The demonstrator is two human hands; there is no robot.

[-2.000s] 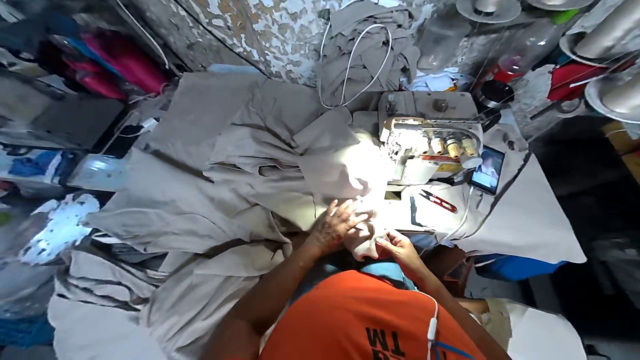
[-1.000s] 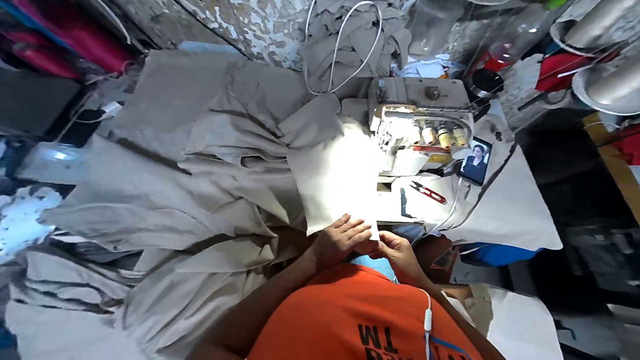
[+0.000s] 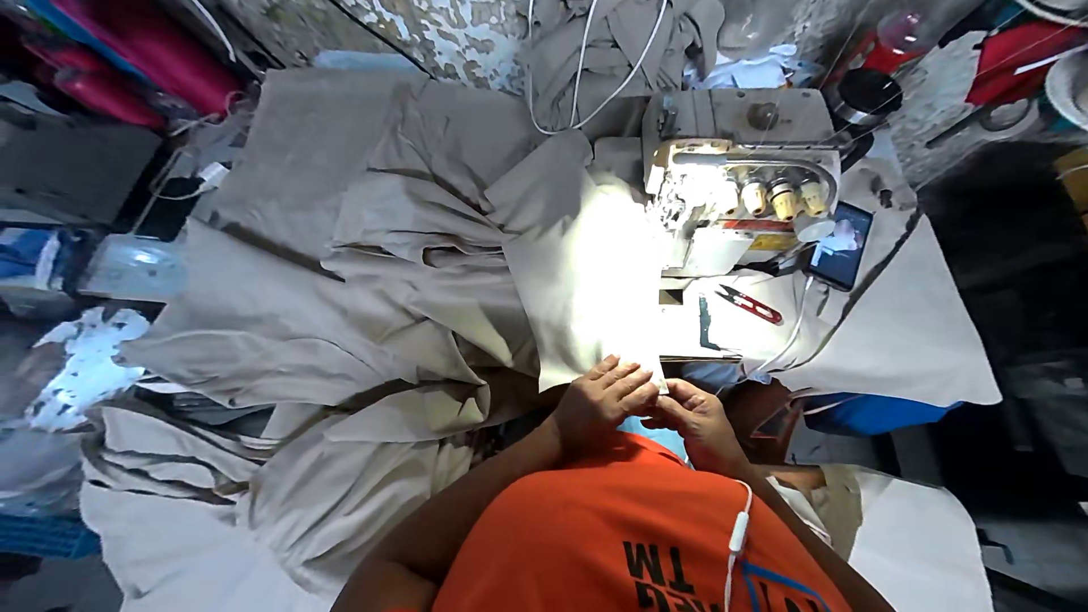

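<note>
A beige fabric panel (image 3: 569, 297) lies brightly lit beside the overlock sewing machine (image 3: 739, 195), its near edge at my hands. My left hand (image 3: 602, 398) rests palm down on that near edge, fingers extended together. Just to its right, my right hand (image 3: 693, 416) pinches the panel's near right corner between thumb and fingers. More beige cloth (image 3: 382, 246) lies in folds to the left of the panel. Whether the panel's far part reaches under the machine's presser foot cannot be made out in the glare.
Red thread snips (image 3: 750, 304) and a dark green tool (image 3: 705, 323) lie right of the panel. A smartphone (image 3: 840, 246) with a white cable leans beside the machine. Heaped cloth (image 3: 178, 518) is at the lower left. A blue container (image 3: 880, 413) is below the table's right side.
Two seconds ago the cloth was bunched under my hands; the panel now lies flatter, with its near edge straight. My left hand has drawn back toward my body.
</note>
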